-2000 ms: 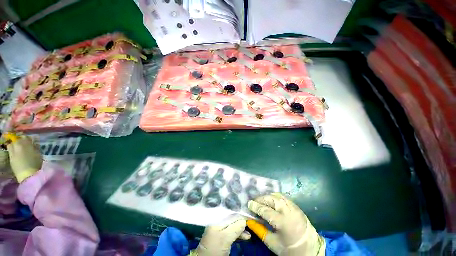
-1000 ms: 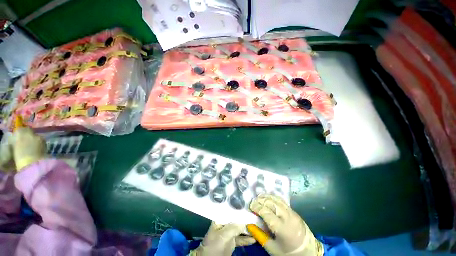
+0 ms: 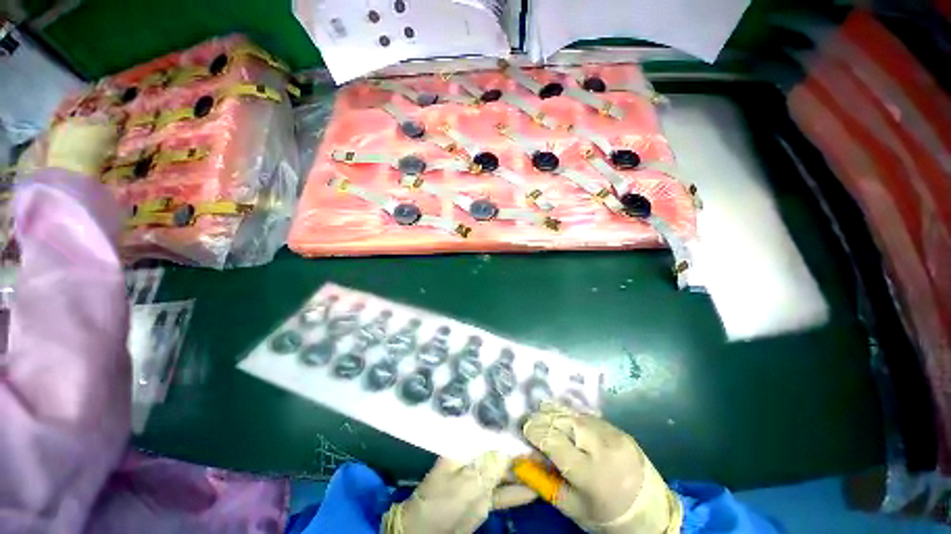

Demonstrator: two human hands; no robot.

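Observation:
A white film sheet [image 3: 355, 407] with rows of grey watch-shaped pieces lies tilted on the green bench. My left hand [image 3: 448, 499], in a cream glove, is at the sheet's near edge, fingertips closed together; whether it pinches the sheet or a small piece cannot be told. My right hand [image 3: 596, 469], also gloved, holds a yellow-handled tool [image 3: 538, 480] at the sheet's near right corner. The tool's tip is hidden. The two hands nearly touch.
A pink foam watch tray [image 3: 355, 235] stands behind the sheet, with white backing sheets [image 3: 766, 282] at its right. A plastic-wrapped tray of gold-strapped watches [image 3: 224, 156] is at left, where a neighbour's pink sleeve [image 3: 63, 344] reaches in. Red-orange foam layers [image 3: 866, 136] stand at right; papers [image 3: 417, 37] hang behind.
The sheet has shifted and turned slightly since the oldest frame. My hands have stayed at its near edge. The neighbour's gloved hand has moved up and forward onto the left tray.

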